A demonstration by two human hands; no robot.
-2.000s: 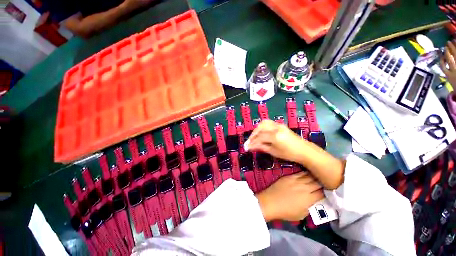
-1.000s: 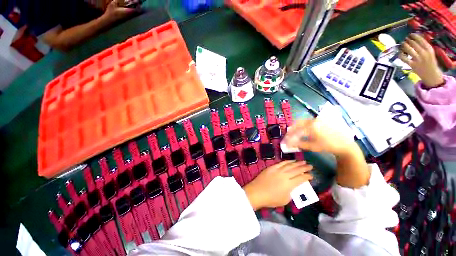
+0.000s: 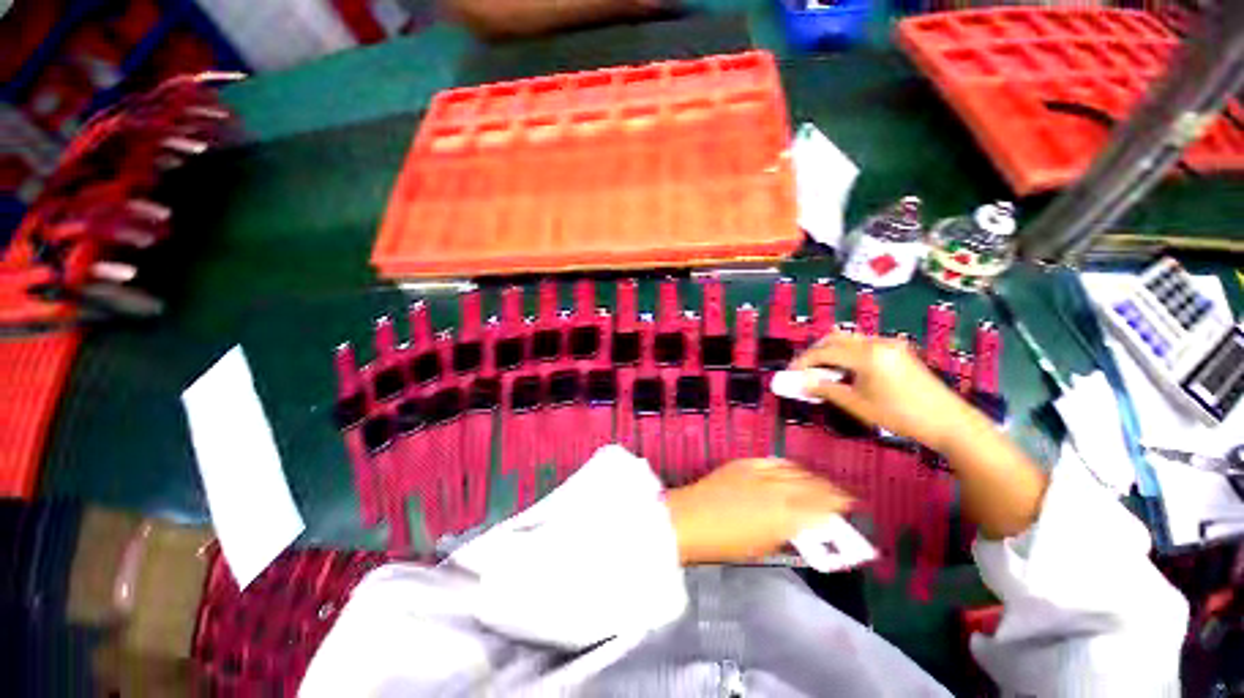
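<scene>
Watches (image 3: 564, 389) with dark square faces and crimson straps lie side by side in two overlapping rows on the green bench. My right hand (image 3: 880, 389) is over the right part of the rows, its fingers closed on a small white tissue-like piece (image 3: 805, 382) at the watch faces. My left hand (image 3: 750, 511) lies palm down over the straps, blurred, with a small white card (image 3: 834, 544) with a dark spot held at its fingers. Some straps and faces are hidden under my hands and sleeves.
An orange compartment tray (image 3: 594, 171) lies behind the watches. Two clear bottles (image 3: 884, 246) stand behind them at the right. A white paper strip (image 3: 243, 464) lies left. A calculator (image 3: 1180, 334) and scissors are at the right edge. Crimson watches over orange trays are far left.
The view has swung left, so the bench things sit further right and the left-hand trays show. My right hand has moved back left along the rows. The other person's hand at right is out of view.
</scene>
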